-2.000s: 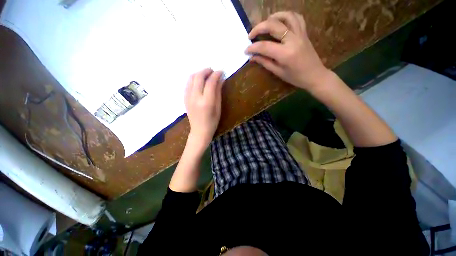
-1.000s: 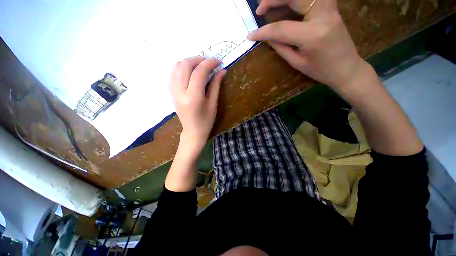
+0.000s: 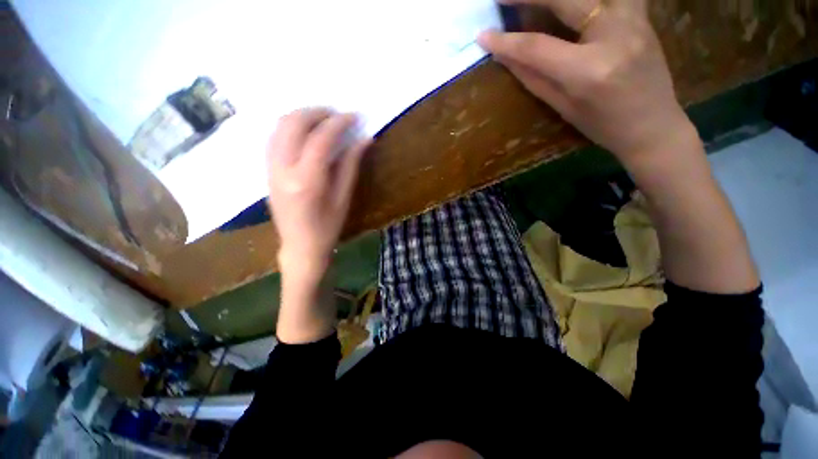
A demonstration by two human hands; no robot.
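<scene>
A large white paper sheet [image 3: 296, 54] lies on the table, with dark navy fabric [image 3: 247, 218] showing along its near edge. My left hand [image 3: 309, 175] is at the near edge, slightly blurred, with thumb and fingers closed on the sheet. My right hand [image 3: 601, 81] pinches the sheet's near right corner between thumb and fingers; its upper part is cut off by the top of the picture. An oblong pale block with dark bands, perhaps a pattern weight [image 3: 182, 121], rests on the sheet's left part.
The worn brown table [image 3: 448, 143] has its front edge close to my body. A thick white roll [image 3: 81, 278] lies at the left. Thin cords [image 3: 108, 184] lie left of the sheet. Tan cloth [image 3: 601, 314] hangs below the table at the right.
My left hand has moved left along the near edge, and my right hand has moved right with the corner. My hands are farther apart. The banded block appears higher in the view.
</scene>
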